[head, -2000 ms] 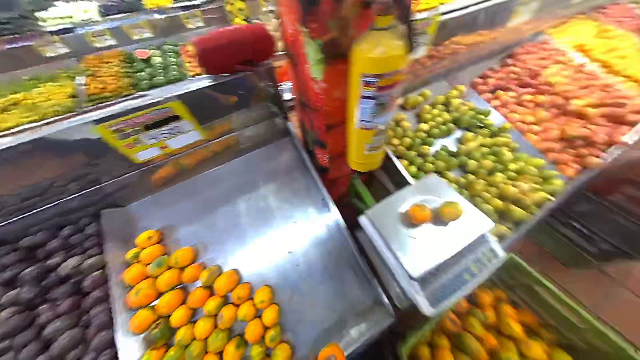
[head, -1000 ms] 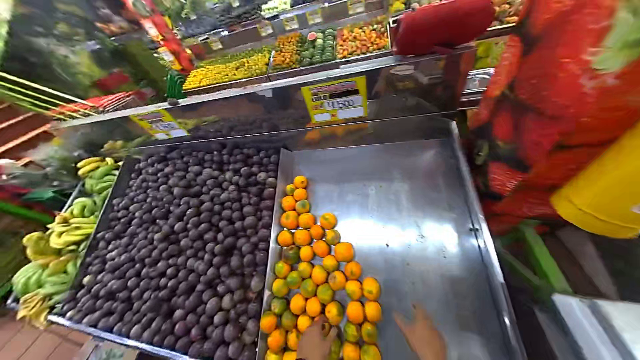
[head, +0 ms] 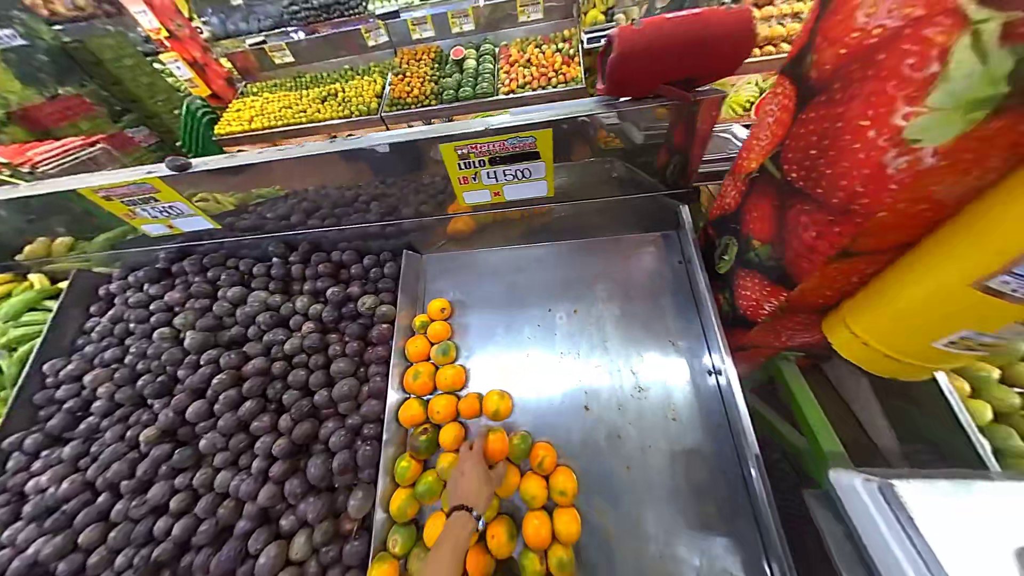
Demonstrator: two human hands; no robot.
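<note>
My left hand (head: 474,480), with a dark beaded bracelet at the wrist, reaches palm down into the orange and green round fruits (head: 537,530) from the bottom of the view. Its fingertips and thumb touch an orange fruit (head: 496,444); whether they grip it cannot be told. The fruits lie along the left side of a metal display tray (head: 640,416), in a narrow column at the back and a wider group near the front. Some fruits under the palm are hidden. My right hand is out of view.
Left of a metal divider is a heap of dark purple fruits (head: 264,400). Yellow price signs (head: 502,168) line the back ledge. At right are a strawberry-printed covering (head: 848,160), a yellow cylinder (head: 936,296), a green frame (head: 808,408) and a white-topped scale (head: 944,520).
My left hand has moved forward among the fruits from nearer the tray's front. My right hand, seen over the tray one second ago, has left the view. The view has swung left since two seconds ago.
</note>
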